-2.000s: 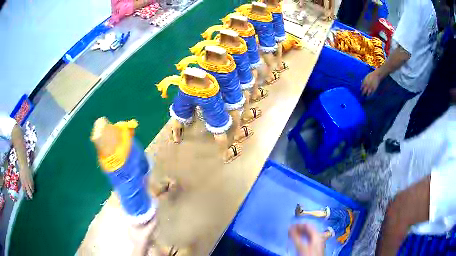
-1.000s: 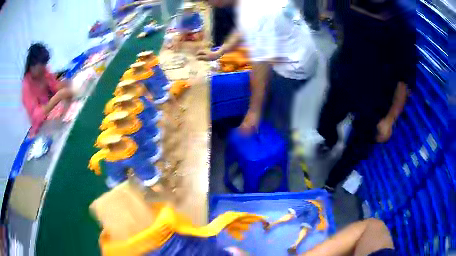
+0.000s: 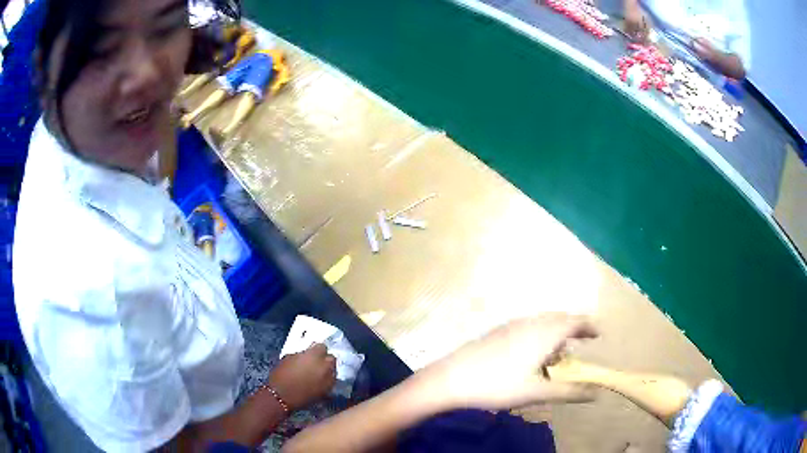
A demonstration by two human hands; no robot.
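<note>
My left hand [image 3: 522, 361] reaches in from the bottom edge, blurred. It is around the foot end of a figure lower body, whose tan leg [image 3: 624, 382] lies sideways at the bottom right. White cuff [image 3: 695, 414] and blue shorts [image 3: 752, 428] show; the waist is cut off by the right edge. The hand hides most of the foot. My right hand is not in view.
A person in a white shirt [image 3: 124, 292] stands close at left, holding white cloth or paper [image 3: 343, 354]. Small pale sticks [image 3: 383, 226] lie on the cardboard-covered bench [image 3: 460, 265]. Another figure lower body [image 3: 252, 75] lies farther back. The green conveyor [image 3: 566, 177] runs alongside.
The view has swung left, away from the standing row of figures and the blue tray. The figure close in front now shows leg-first at the right, with my left hand at its foot.
</note>
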